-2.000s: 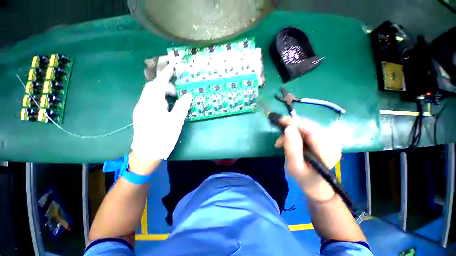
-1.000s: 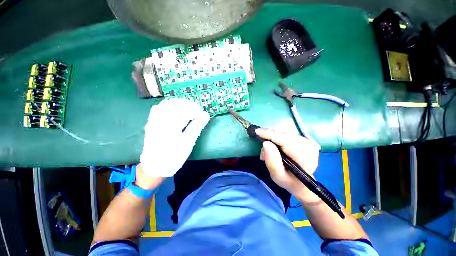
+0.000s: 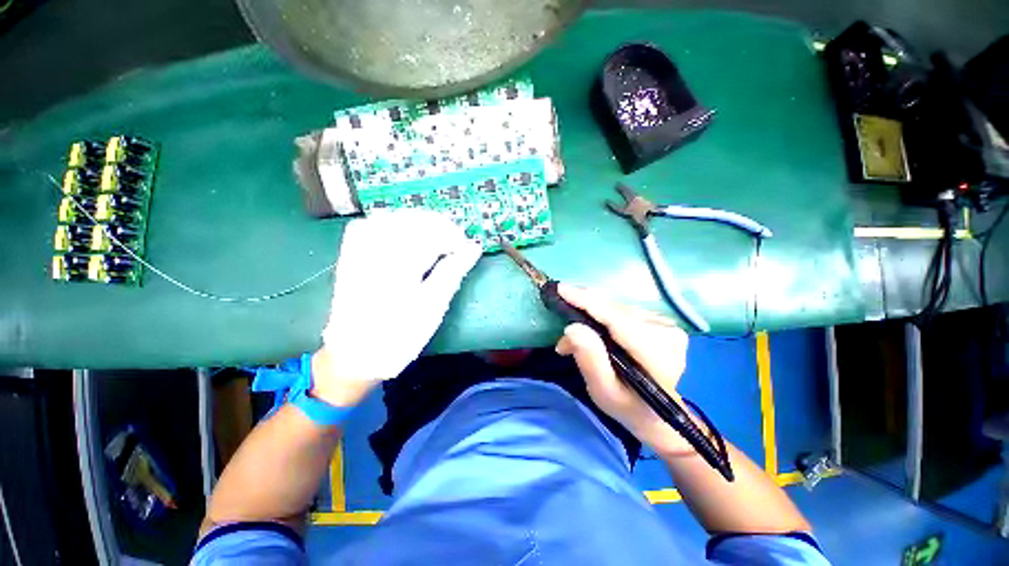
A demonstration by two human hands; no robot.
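Observation:
The green and white PCB panel lies on a grey-brown support block whose ends stick out at both sides. My left hand, in a white glove, is at the panel's lower edge with its fingertips pinched together. Solder wire trails from the glove to the left; its end at the fingertips is too small to make out. My bare right hand holds the black soldering iron like a pen, its brownish tip at the panel's lower edge, close to the gloved fingertips.
Diagonal cutters lie open right of the panel, below the black dross tray. A populated board lies far left, with the wire crossing it. The soldering station stands far right. A round grey hood hangs above the panel.
The iron's tip has come from right of the panel to its lower edge. My left hand has moved from the panel's left side to its lower edge. In view, the panel has shifted slightly left.

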